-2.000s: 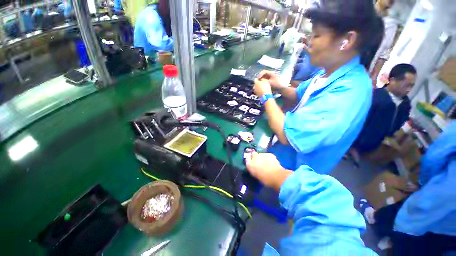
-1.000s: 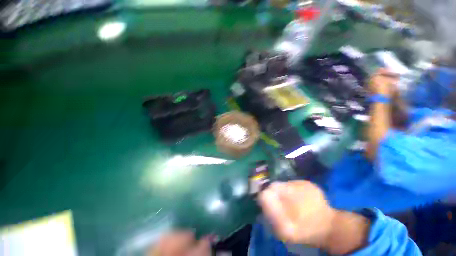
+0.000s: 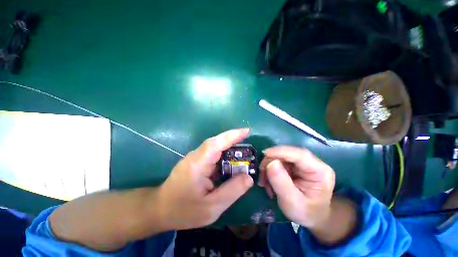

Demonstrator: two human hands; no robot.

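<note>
The small dark module has a circuit board, a gold-yellow strip and a silvery block inside. My left hand grips it between thumb and fingers, its open side facing me. My right hand is just right of the module with its fingers curled and the fingertips close to the case edge. Whether it touches the case or holds something small is hidden. White tweezers lie on the green mat beyond my right hand.
A brown pot of silvery bits is at the right, with a large black box behind it. A thin solder wire runs from the left towards my left hand, over a white paper sheet's edge. A yellow-green cable hangs at the right.
The view has swung from the neighbouring worker down to the bench. The module was at my right hand; now my left hand grips it in front of me, with my right hand beside it.
</note>
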